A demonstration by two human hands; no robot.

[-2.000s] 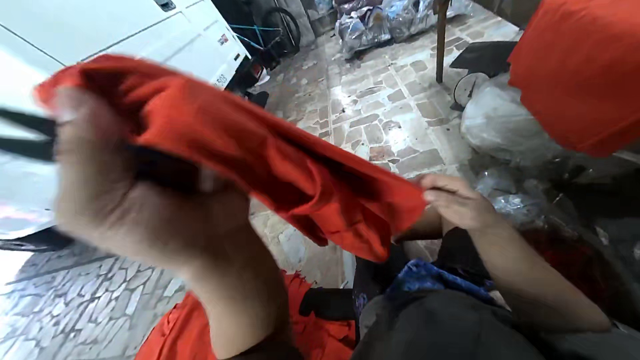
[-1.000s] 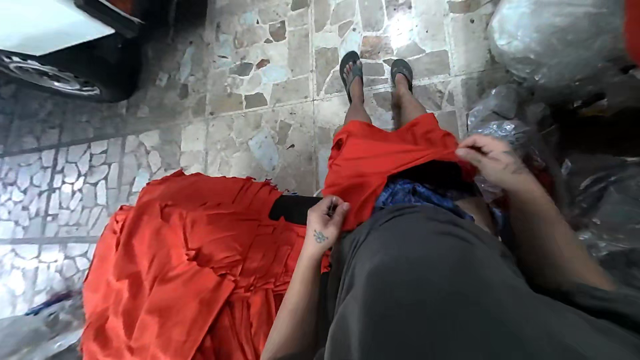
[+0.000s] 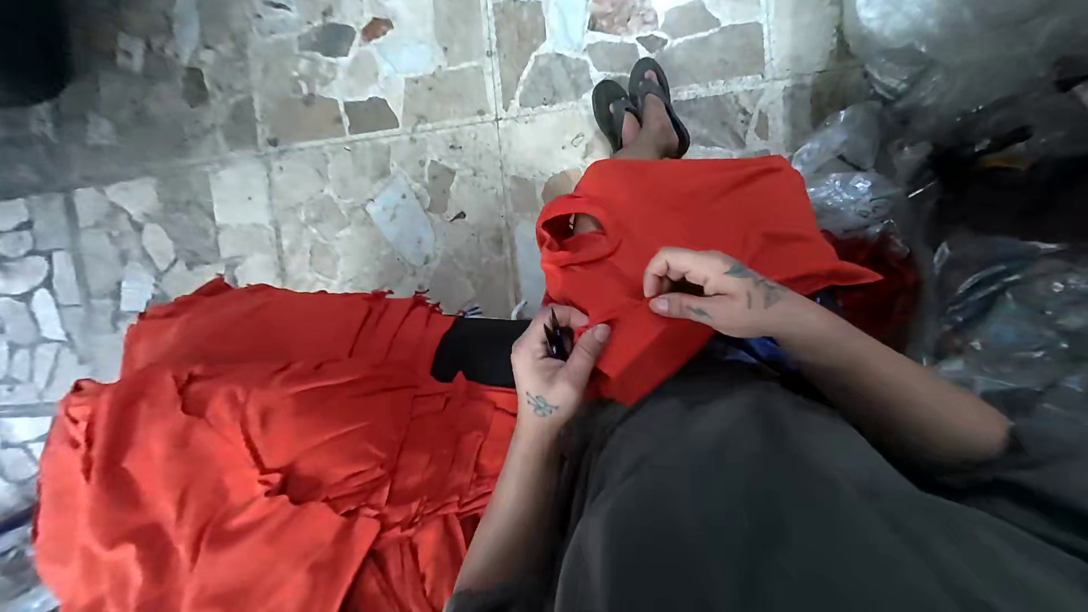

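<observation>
A red fabric garment point(image 3: 697, 204) lies across my lap, with a round banded opening at its left side. My left hand point(image 3: 561, 353) pinches the garment's near edge between thumb and fingers, and a small dark pointed tool point(image 3: 557, 336), perhaps thread snips, rests inside the same palm. My right hand point(image 3: 714, 293) grips the cloth between thumb and index finger, a little to the right of my left hand. A large pile of red fabric pieces point(image 3: 255, 459) with frayed edges lies to my left, beside a black surface point(image 3: 480, 351) that is partly covered.
Clear plastic bags point(image 3: 1011, 314) stand at the right, close to my right arm. My feet in dark flip-flops point(image 3: 659, 106) are crossed on the stone-patterned tile floor point(image 3: 382, 187). A dark round object point(image 3: 30, 51) shows at the upper left corner.
The red garment, held raised two seconds ago, now lies over my lap. My hands have come closer together on it since one second ago, and my feet have crossed. The view has tilted down.
</observation>
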